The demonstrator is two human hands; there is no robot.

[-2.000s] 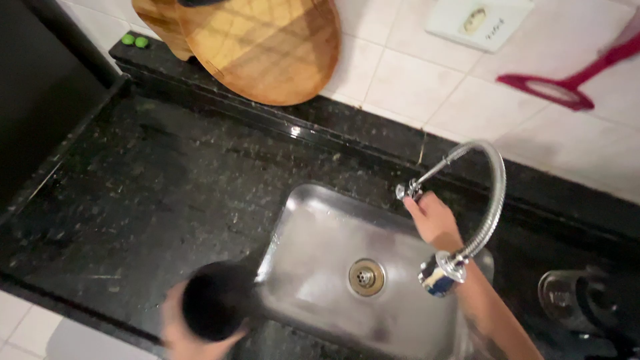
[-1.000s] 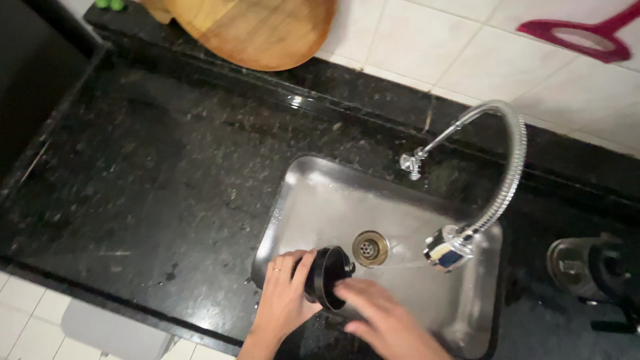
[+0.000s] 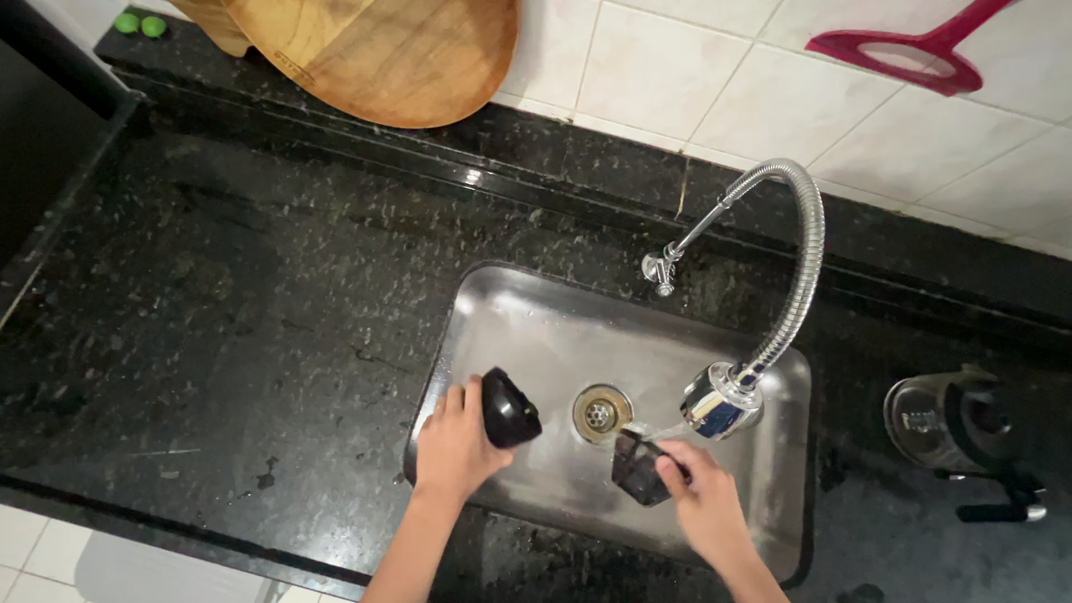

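My left hand (image 3: 456, 444) grips a black plastic cup-like part (image 3: 508, 410) over the left side of the stainless steel sink (image 3: 536, 310), its opening tilted to the right. A dark, angular plastic piece (image 3: 641, 471) is held in my right hand (image 3: 699, 494), to the right of the drain (image 3: 601, 414). Water runs from the chrome faucet head (image 3: 722, 400) onto or beside that piece. The flexible spout (image 3: 808, 251) arches over the sink from a valve (image 3: 660, 270) at the sink's back edge.
A glass carafe with a black handle and lid (image 3: 946, 423) lies right of the sink. Round wooden boards (image 3: 402, 59) lean on the tiled wall. Two green limes (image 3: 140, 24) rest on the ledge, and a red utensil (image 3: 913, 54) hangs at upper right. Black stone counter (image 3: 251, 318) surrounds the sink.
A second ago both hands were together at the black part; now they are apart, with the angular piece in my right hand. Two seconds ago my right hand was at the faucet valve.
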